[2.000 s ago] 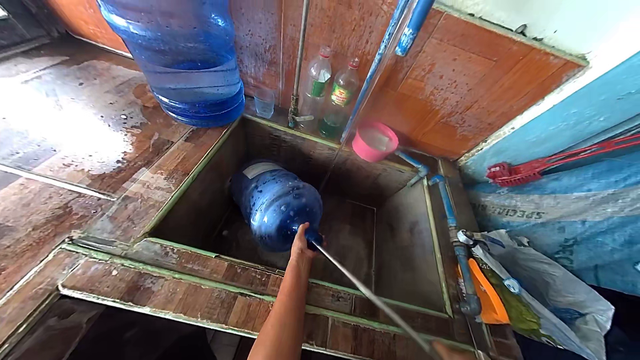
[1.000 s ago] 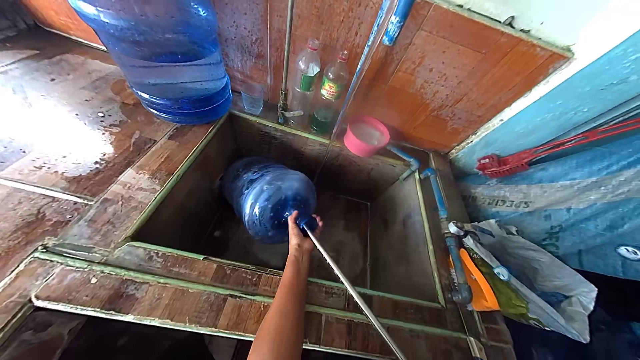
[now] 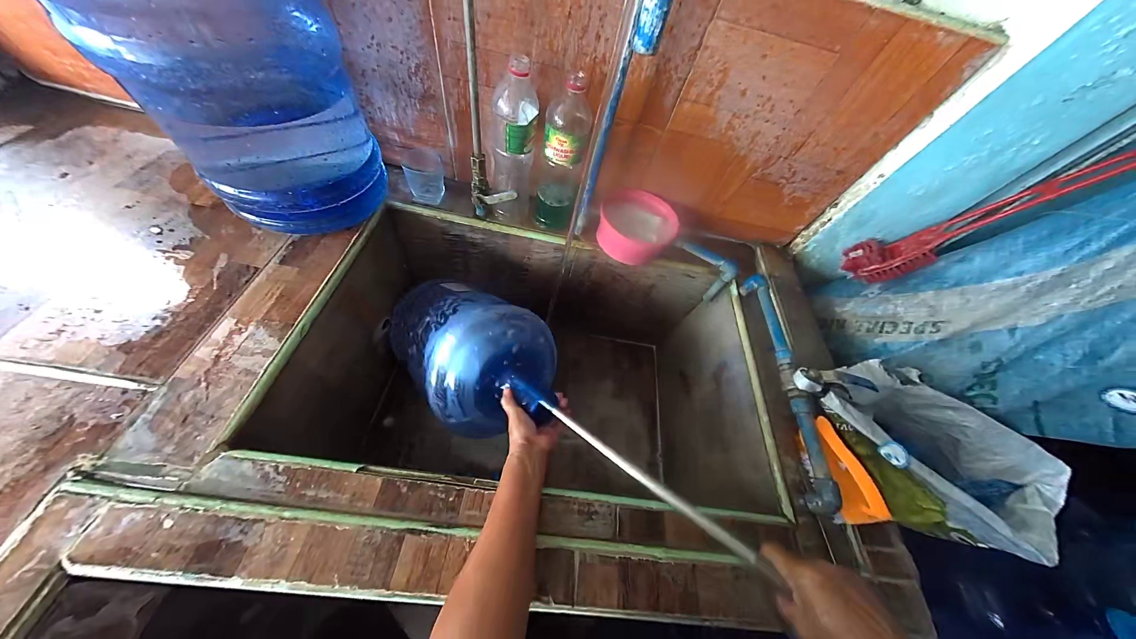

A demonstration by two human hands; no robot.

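Note:
A blue plastic water jug [image 3: 491, 346] lies on its side in a tiled sink basin [image 3: 719, 390], its neck toward me. Around the neck, my left hand [image 3: 531, 422] is closed. A thin metal rod [image 3: 661, 488] runs out of the jug's mouth down to the right. My right hand [image 3: 825, 590], blurred at the bottom edge, grips the rod's outer end. The rod's other end, inside the jug, cannot be made out.
Behind the basin stand a large blue water jug [image 3: 275, 133], a plastic cup [image 3: 423, 177], two clear bottles [image 3: 513, 133] and a pink container [image 3: 637, 227]. A blue pipe [image 3: 770, 319], an orange object [image 3: 850, 475] and a plastic bag [image 3: 958, 444] are at the right. A red brush [image 3: 896, 257] hangs there.
My right hand now shows at the lower right, where one second ago it was out of view. The rod's angle has shifted. My left hand has stayed on the jug's neck.

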